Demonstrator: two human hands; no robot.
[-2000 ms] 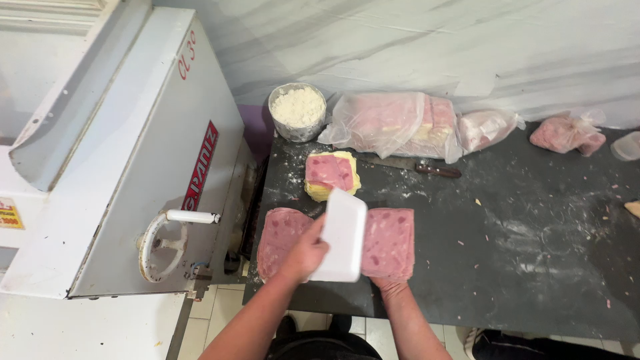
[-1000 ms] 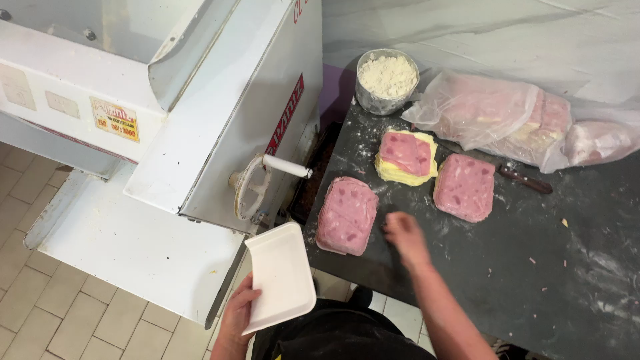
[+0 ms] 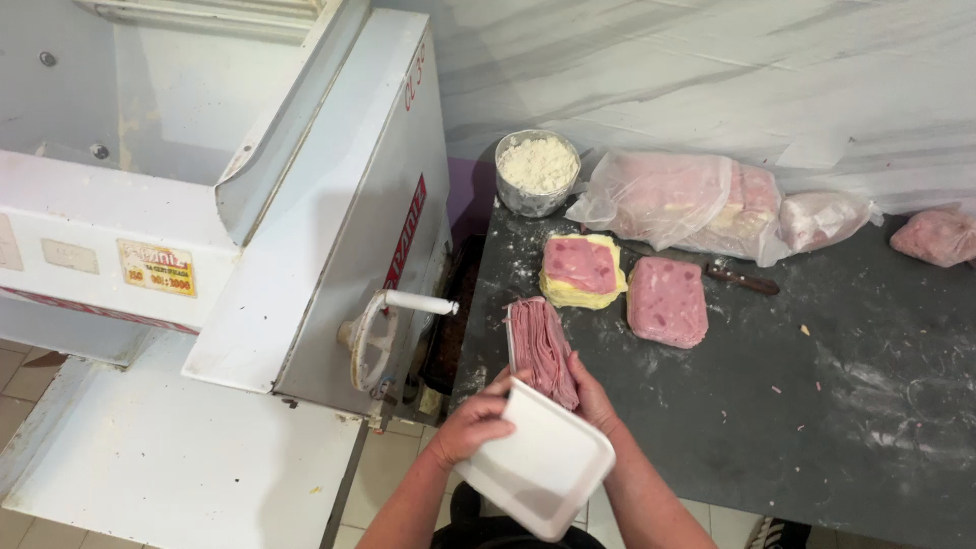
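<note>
My left hand [image 3: 476, 423] grips the edge of a white foam tray [image 3: 545, 457], which is tilted over the table's front edge. Against the side of a stack of pink sliced ham [image 3: 540, 347], tipped up so its slice edges show, rests my right hand [image 3: 593, 396]. A thin white edge lines the stack's left side. Behind it sits a pile of yellow cheese slices [image 3: 583, 296] with ham slices [image 3: 581, 263] on top. Another stack of sliced ham [image 3: 668, 301] lies flat to the right.
A metal bowl of white flour or similar powder [image 3: 537, 166], plastic-bagged sliced ham [image 3: 679, 200], smaller bags [image 3: 827, 219] and a knife with a dark handle [image 3: 743, 279] lie toward the wall. A white machine with a handwheel [image 3: 372, 343] stands left of the dark table [image 3: 762, 435].
The left ham stack, flat one second ago, is now tipped up. My right hand has moved onto it from the bare tabletop. The foam tray has come beside the stack. The view has shifted.
</note>
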